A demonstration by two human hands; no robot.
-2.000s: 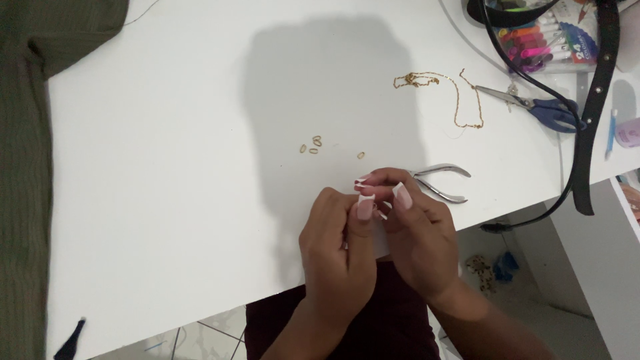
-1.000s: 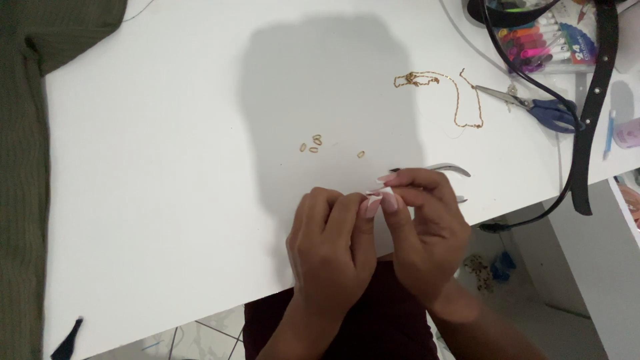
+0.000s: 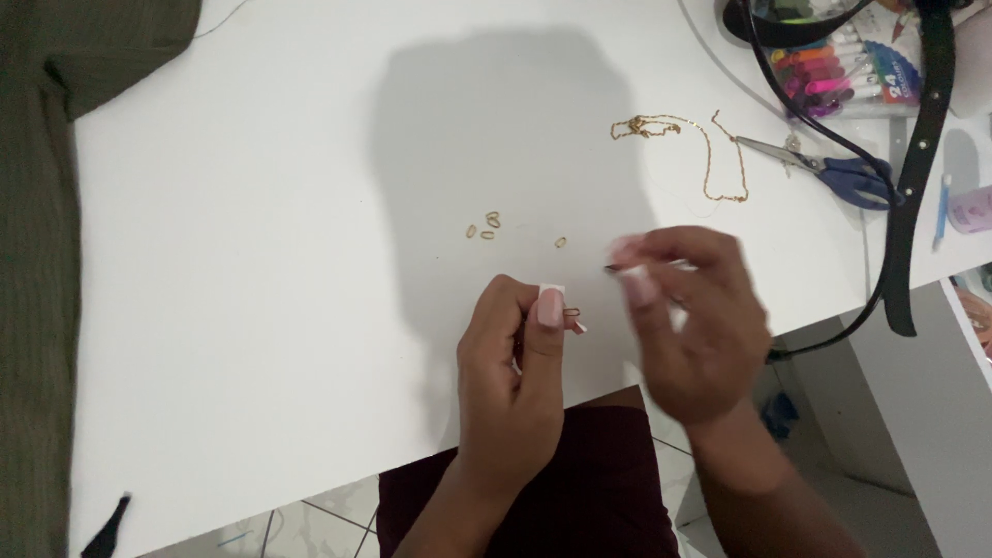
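Between the thumb and fingers of my left hand (image 3: 515,380) a small gold oval link (image 3: 572,312) sticks out to the right. My right hand (image 3: 694,318) is blurred, raised just right of it, with thumb and index finger near each other; a tiny dark tip shows at the fingertips, and what it belongs to is unclear. Beyond my left hand, several gold oval links (image 3: 487,235) lie in a loose group on the white table, and a single link (image 3: 560,242) lies apart to their right. A thin gold chain (image 3: 707,159) lies farther right.
Blue-handled scissors (image 3: 852,180) touch the chain with their tip. A black strap with eyelets (image 3: 914,170) and a pack of coloured markers (image 3: 845,77) are at the upper right. Dark green cloth (image 3: 39,310) covers the left edge of the white table (image 3: 232,310).
My hands, together at the fingertips before, are now apart, the right one moved to the right. The silver pliers seen on the table two seconds ago are no longer visible there.
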